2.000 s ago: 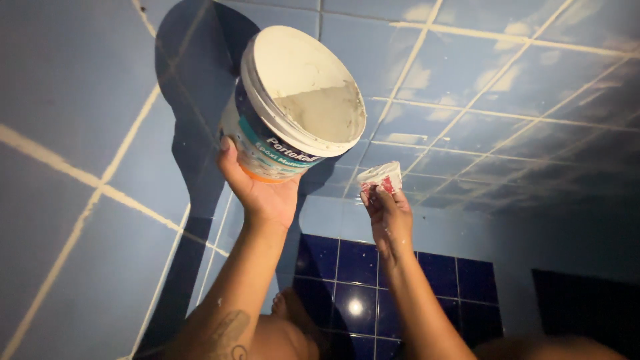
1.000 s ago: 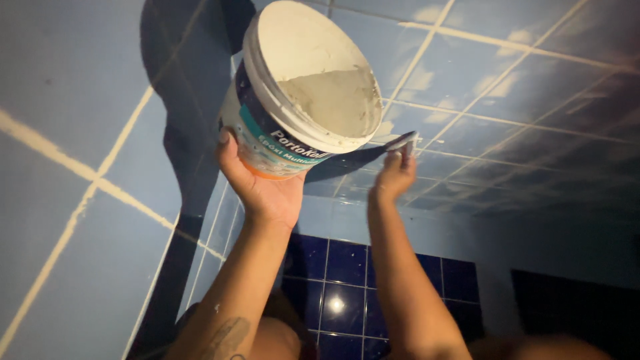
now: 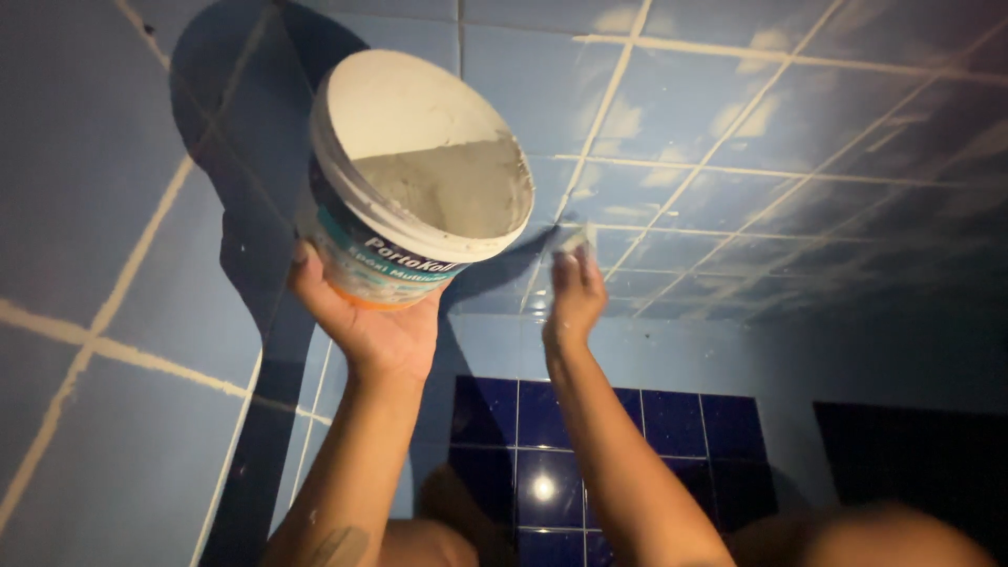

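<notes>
A white plastic PortoKoll bucket [image 3: 417,150], tilted with its mouth toward me, rests in my left hand [image 3: 378,323], whose palm supports it from below and whose thumb lies on its side. Grey grout paste [image 3: 441,185] covers part of the inside. To the right, my right hand [image 3: 577,291] pinches a small flat spreader [image 3: 579,236] in its fingertips, close to the light blue tiles; it is blurred, so contact cannot be told. Pale grout lines [image 3: 697,165] run between the tiles, with whitish smears around them.
Light blue tiled wall [image 3: 126,441] stands close on the left, bearing the dark shadow of bucket and arm. Dark blue tiles [image 3: 543,409] lie beyond my forearms, with a light glaring on them. A dark area [image 3: 913,457] is at lower right, beside my bare leg [image 3: 890,535].
The spreader, shown with its reddish-marked face toward me two seconds ago, was turned and taken up to the tiles. It is now a little lower than one second ago. My left hand still holds the bucket.
</notes>
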